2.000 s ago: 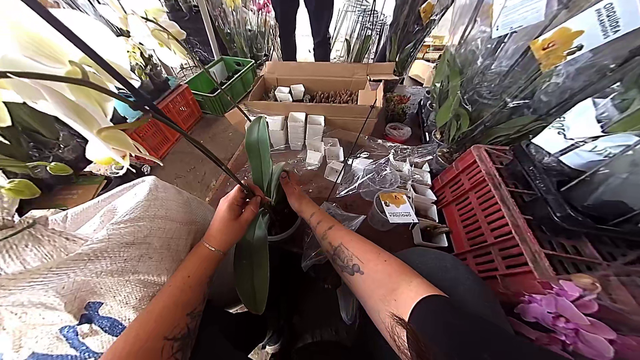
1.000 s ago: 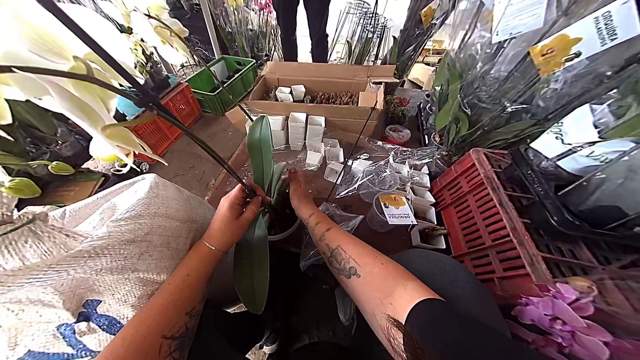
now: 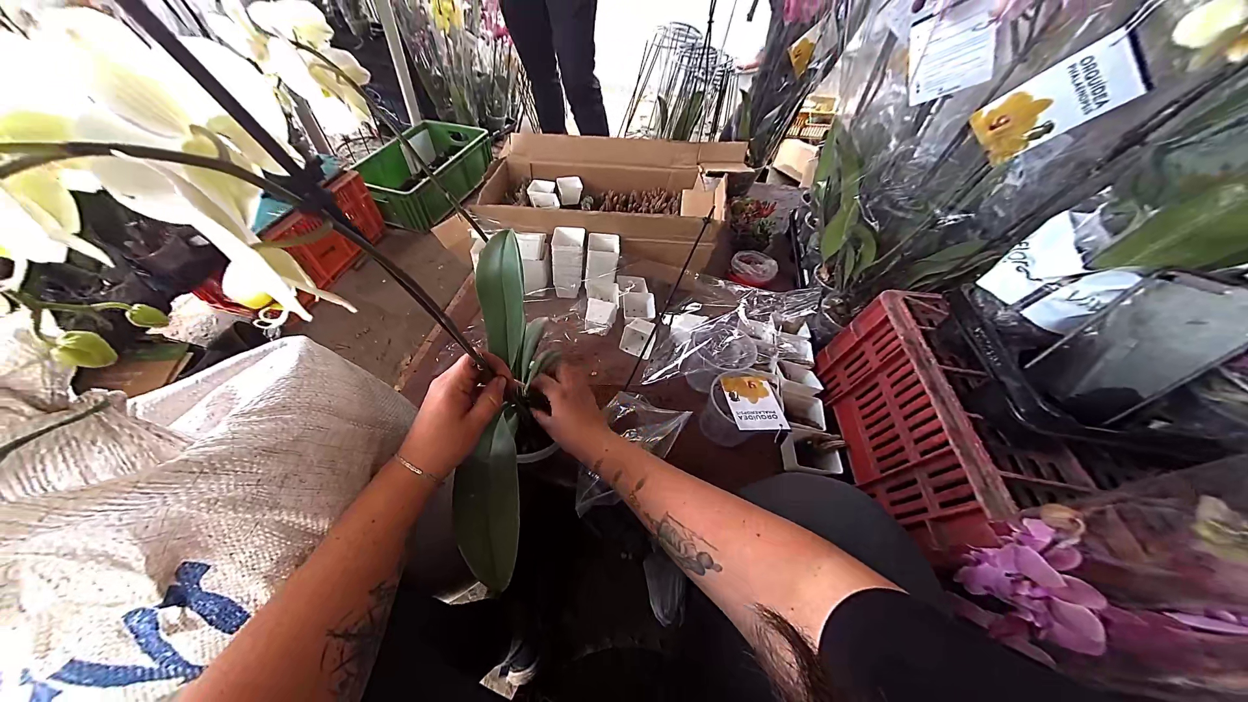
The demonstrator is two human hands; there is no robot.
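Observation:
A potted orchid with long green leaves (image 3: 501,292) stands between my hands, its light pot (image 3: 536,452) showing just below them. My left hand (image 3: 458,405) grips the base of the dark flower stem (image 3: 390,273), which arches up and left to large white blooms (image 3: 146,127). Close beside it, my right hand (image 3: 568,408) is at the base of the leaves with bent fingers; its fingertips are partly hidden, so I cannot tell whether they hold anything. A clear plastic sleeve (image 3: 639,434) lies just right of the pot.
Stacked white square pots (image 3: 568,261) stand behind the plant, before a cardboard box (image 3: 624,229). At right are a clear cup with a label (image 3: 721,414), a red crate (image 3: 907,429) and wrapped orchids. A woven sack (image 3: 244,468) fills the left; a person's legs (image 3: 561,58) show behind.
My right hand has shifted slightly at the leaf base, with its fingers now more bent. My left hand stays on the stem.

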